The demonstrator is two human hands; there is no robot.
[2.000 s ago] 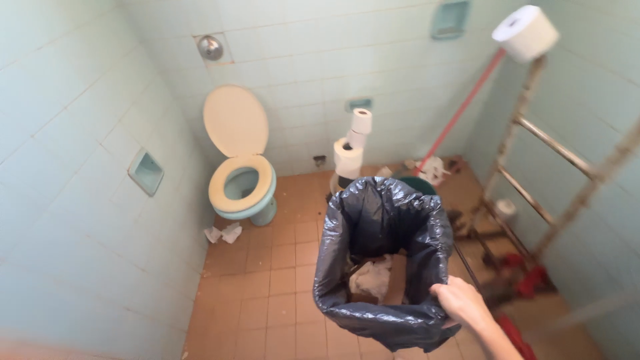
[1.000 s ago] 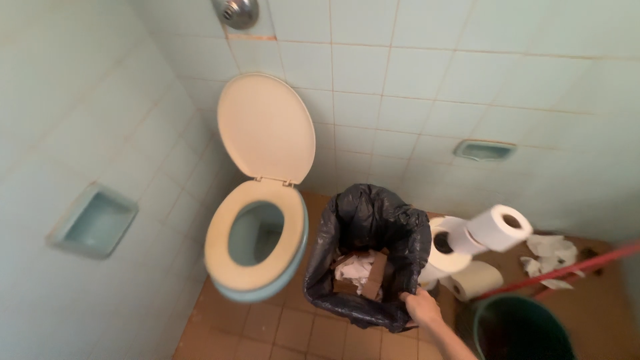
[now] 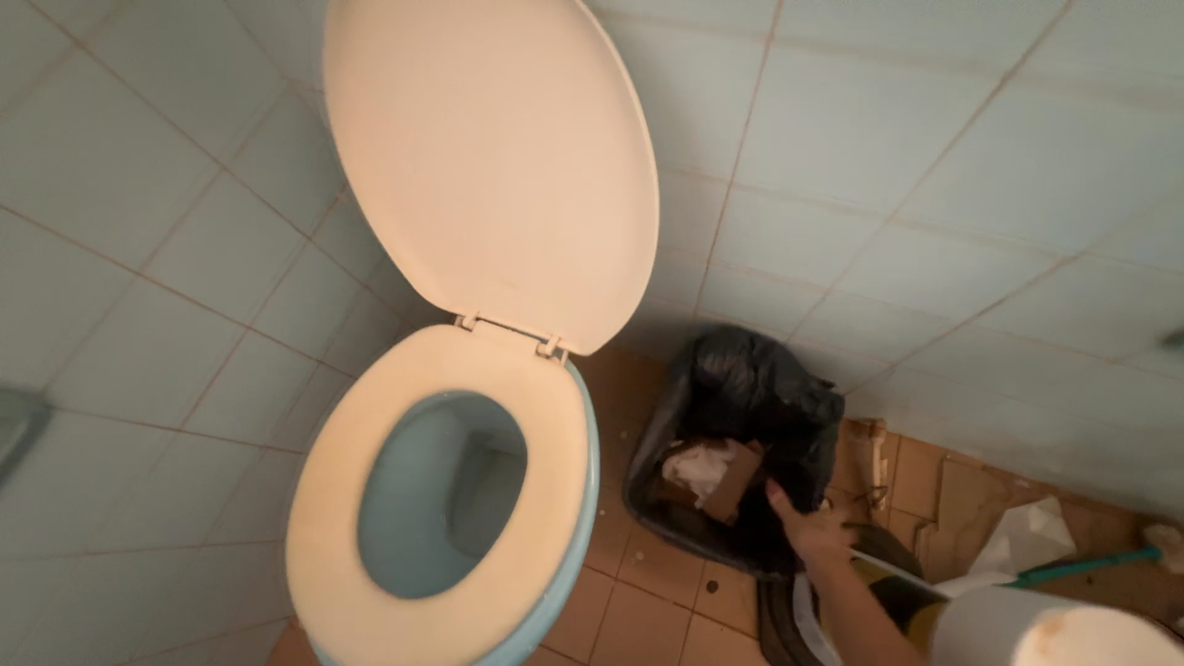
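My right hand grips the near right rim of a waste bin lined with a black plastic bag. Crumpled white paper and a brown cardboard piece lie inside it. The bin is low beside the toilet, close to the tiled wall; whether its base touches the floor cannot be told. The toilet has a light blue bowl, a cream seat that is down, and a cream lid that is raised. My left hand is out of view.
A white toilet paper roll is at the lower right. Beyond it, white paper and a green stick lie over the orange tiled floor. Blue tiled walls meet behind the toilet. A wall recess is at the far left.
The lined bin, held by my right hand, has moved down and away from me into the space right of the toilet. The view has come much closer to the toilet.
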